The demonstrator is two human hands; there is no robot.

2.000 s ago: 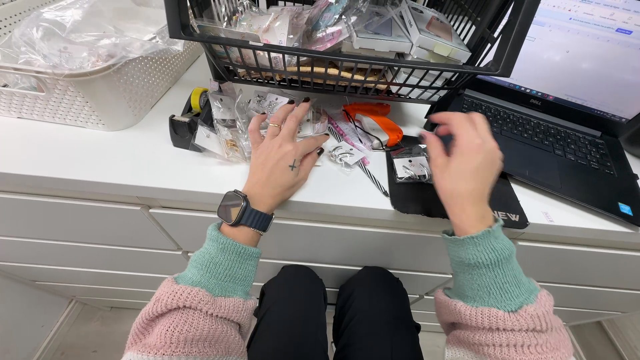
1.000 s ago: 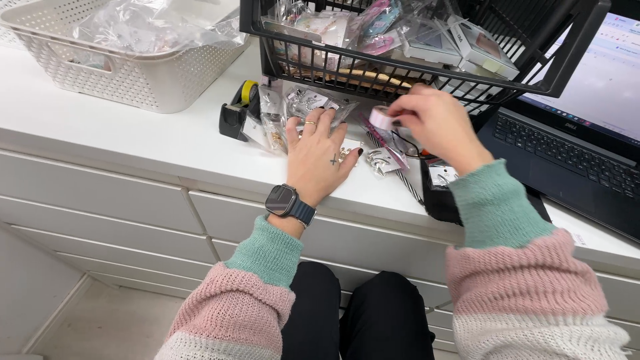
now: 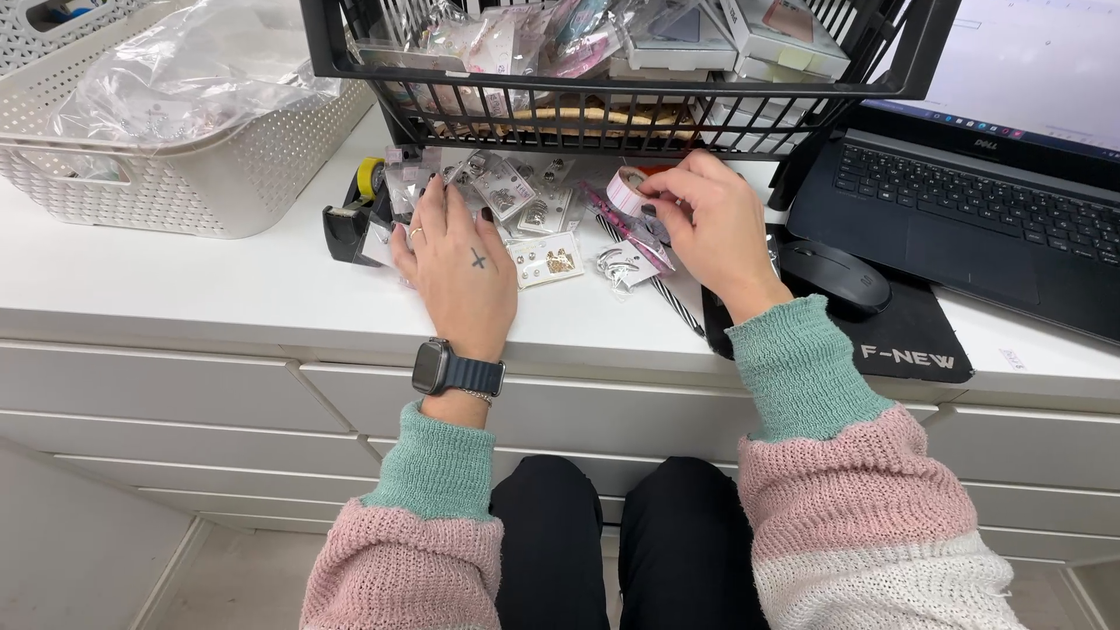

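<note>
My right hand [image 3: 713, 232] pinches a roll of pinkish labels [image 3: 626, 191] between thumb and fingers, above a pink plastic packet. My left hand [image 3: 462, 267] lies palm down with fingers spread on small clear bags of jewelry; whether it grips one is hidden. Carded earrings in bags [image 3: 506, 189] are heaped beyond its fingers, and a card with gold and stud earrings [image 3: 546, 260] lies beside its thumb. Between the hands are a card with silver hoop earrings [image 3: 623, 264] and a black-and-white striped pen [image 3: 675, 308]. An orange thing is partly hidden behind my right hand.
A black plastic basket [image 3: 630, 90] of packets and boxes stands behind the heap. At left are a tape dispenser [image 3: 346, 229] and a beige perforated basket [image 3: 175, 188] with clear bags. A laptop [image 3: 980, 210], a mouse [image 3: 836, 278] and a mouse pad [image 3: 910, 337] are at right.
My right hand has moved left from over the mouse pad to the pink packet and now holds the label roll, which it was holding one second ago too. My left hand stays on the bags.
</note>
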